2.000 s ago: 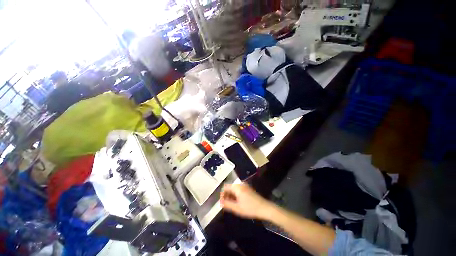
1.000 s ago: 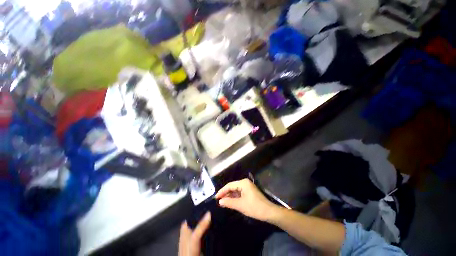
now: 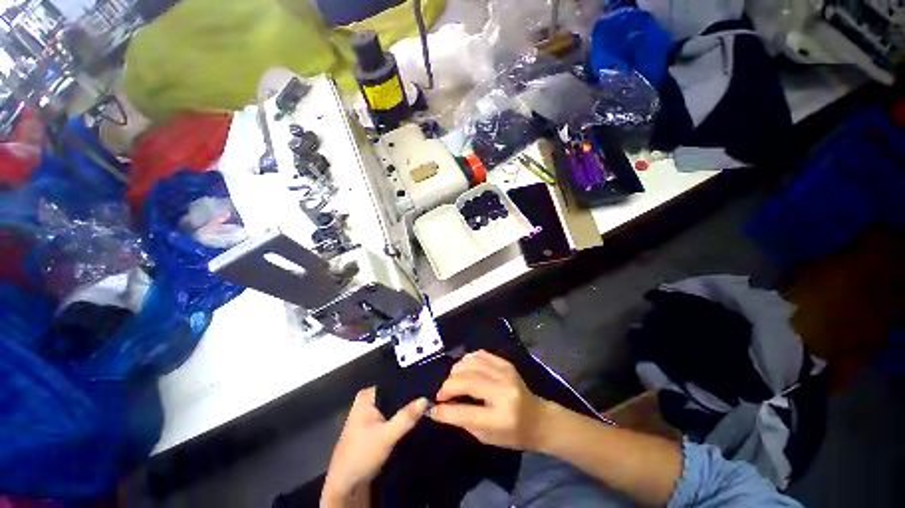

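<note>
Black cloth (image 3: 437,466) lies over the wearer's lap and reaches up to the metal needle plate (image 3: 418,340) of the white sewing machine (image 3: 332,179). My left hand (image 3: 372,442) grips the cloth at its near left, thumb pointing right. My right hand (image 3: 491,405) pinches at the same spot, fingertips nearly touching the left thumb. A tiny pale or shiny bit shows between the fingertips; I cannot tell what it is. A white tray (image 3: 448,244) with small dark parts (image 3: 483,209) stands right of the machine.
A phone (image 3: 546,224) lies on cardboard beside the tray. Purple tools (image 3: 585,167) lie in a black case. A thread cone (image 3: 378,84) stands behind the machine. Blue plastic bags (image 3: 189,238) are at left. A black and grey garment bundle (image 3: 724,367) lies at lower right.
The view has tilted down. My right hand has moved from beside the tray to the cloth below the needle plate. My left hand has come into view and now holds the cloth.
</note>
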